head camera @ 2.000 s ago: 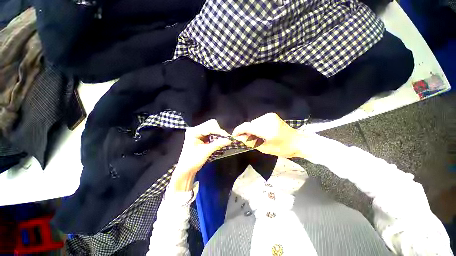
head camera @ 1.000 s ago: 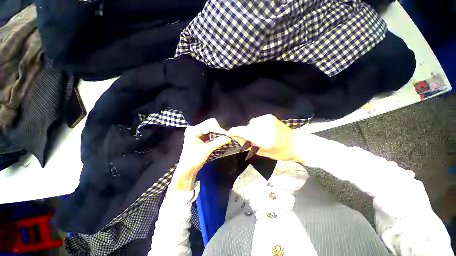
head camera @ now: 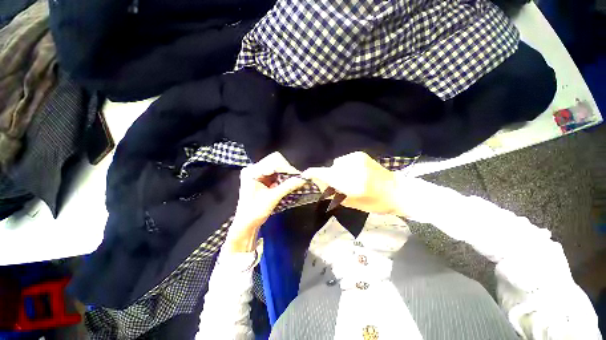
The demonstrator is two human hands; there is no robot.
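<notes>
The dark padded coat [head camera: 166,206] lies over the table. A black-and-white checked strip [head camera: 302,194] runs along its near edge. My left hand [head camera: 262,196] pinches this edge between thumb and fingers. My right hand [head camera: 355,182] is beside it, its fingertips meeting the left ones at the checked strip. A small pointed dark shape shows below the right fingers; I cannot tell what it is. No needle or thread can be made out. A broad checked lining panel [head camera: 372,43] lies on the coat, and a smaller checked patch [head camera: 222,153] shows left of centre.
The white table [head camera: 63,232] has a red-and-blue sticker [head camera: 573,116] at its right corner. Brown [head camera: 23,80] and dark grey [head camera: 50,143] garments lie at the left. A blue bin [head camera: 276,272] is at my lap. A red stool-like object [head camera: 50,305] stands lower left.
Both hands stay nearly in place at the checked edge. The right fingers have shifted slightly, and the dark pointed shape below them shows more than in the earliest frame.
</notes>
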